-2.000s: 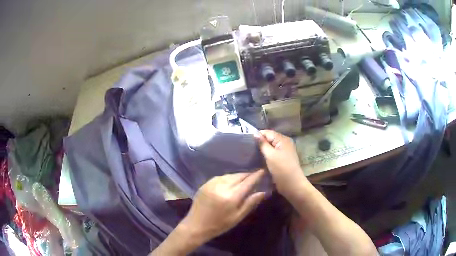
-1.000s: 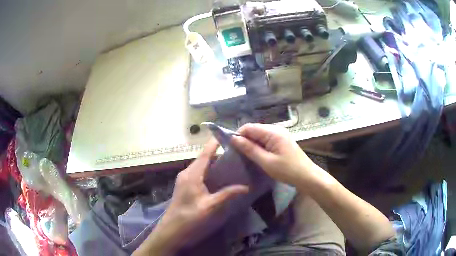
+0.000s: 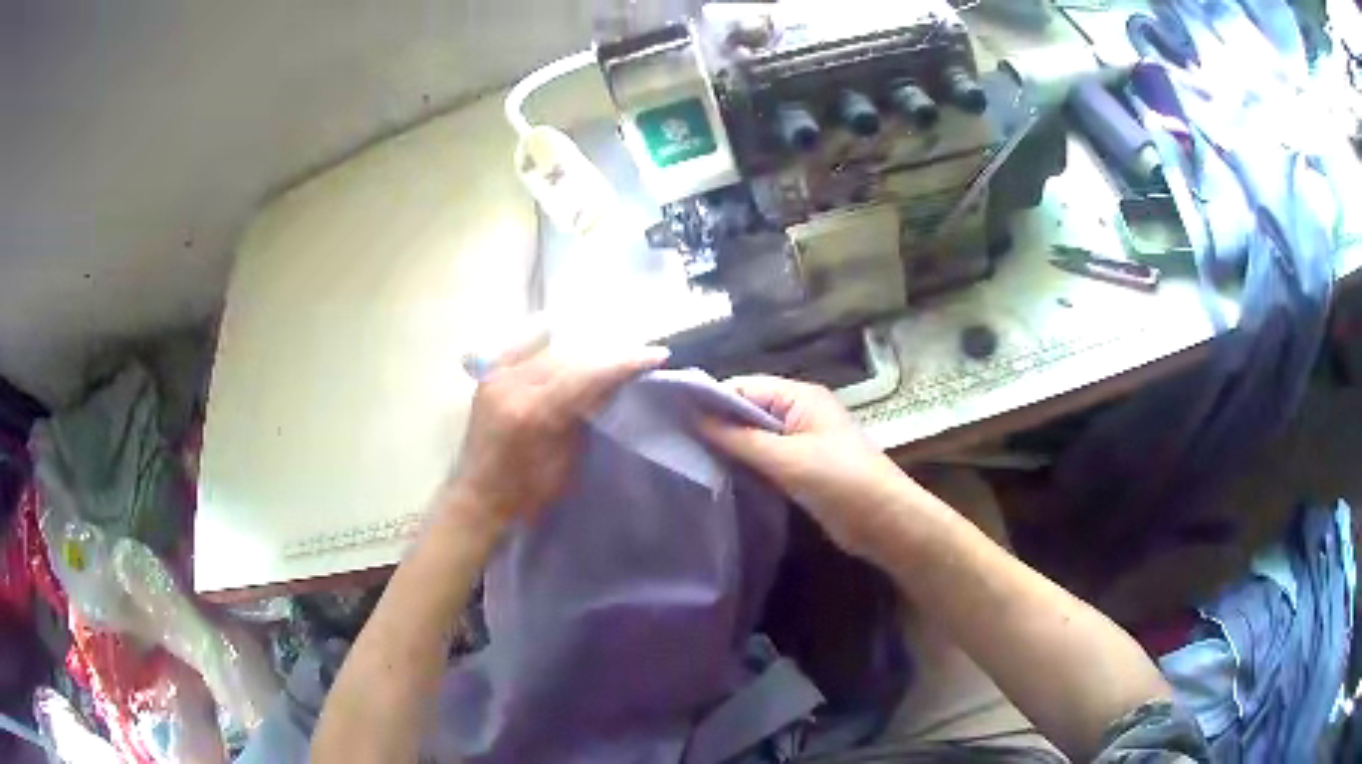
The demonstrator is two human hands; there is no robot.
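Observation:
A grey-purple garment panel hangs from the table's front edge down over my lap. My right hand pinches its upper edge between thumb and fingers, just in front of the overlock machine. My left hand lies at the cloth's upper left corner, fingers spread and slightly blurred; whether it grips the cloth is unclear. The presser foot and needle area shows no cloth under it.
The cream table has a printed ruler edge. A lit sewing lamp stands left of the machine head. Thread snips and a purple cone lie right. Blue-purple cloth hangs over the right end. Bagged red and white material is at lower left.
The cloth has left the machine and table and now hangs in front of me. Since one second ago, my left hand has moved up and left, and the cloth is spread wider.

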